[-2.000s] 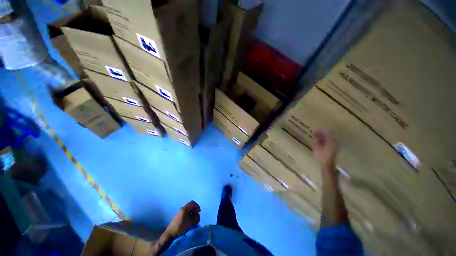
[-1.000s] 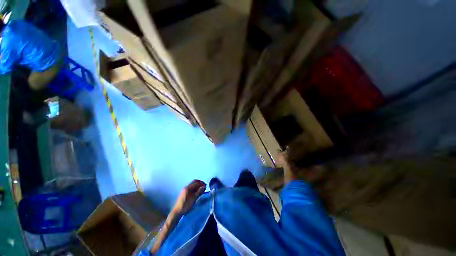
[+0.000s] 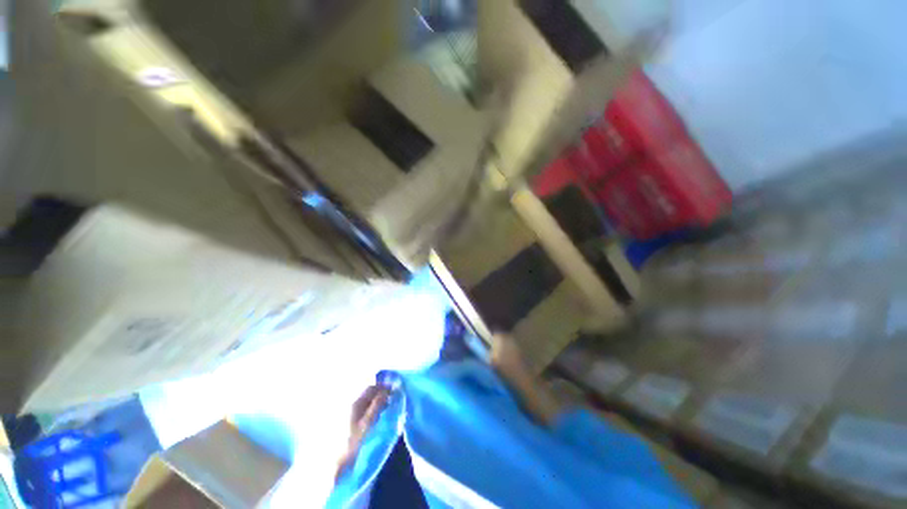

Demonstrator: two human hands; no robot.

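Observation:
The picture is badly blurred. My right hand (image 3: 509,360) is low at the middle, beside the near edge of an open carton (image 3: 529,288) with its flaps up. I cannot tell if it touches or grips that carton. My left hand (image 3: 368,410) is at the front of my blue smock, its fingers bent. No object shows clearly in it. A second open carton (image 3: 224,459) is at the lower left beside my left arm. Whether anything supports it is hidden.
Tall cartons (image 3: 398,119) stand close ahead. A large pale carton side (image 3: 179,308) fills the left. Red crates (image 3: 651,164) are behind the open carton. Stacked goods (image 3: 756,348) with pale patches line the right. A blue stool (image 3: 75,462) is at the lower left.
The view has turned and moved nearer the cartons and red crates. My right hand has gone from the right-hand stack to beside the open carton. My left hand has stayed low by my body.

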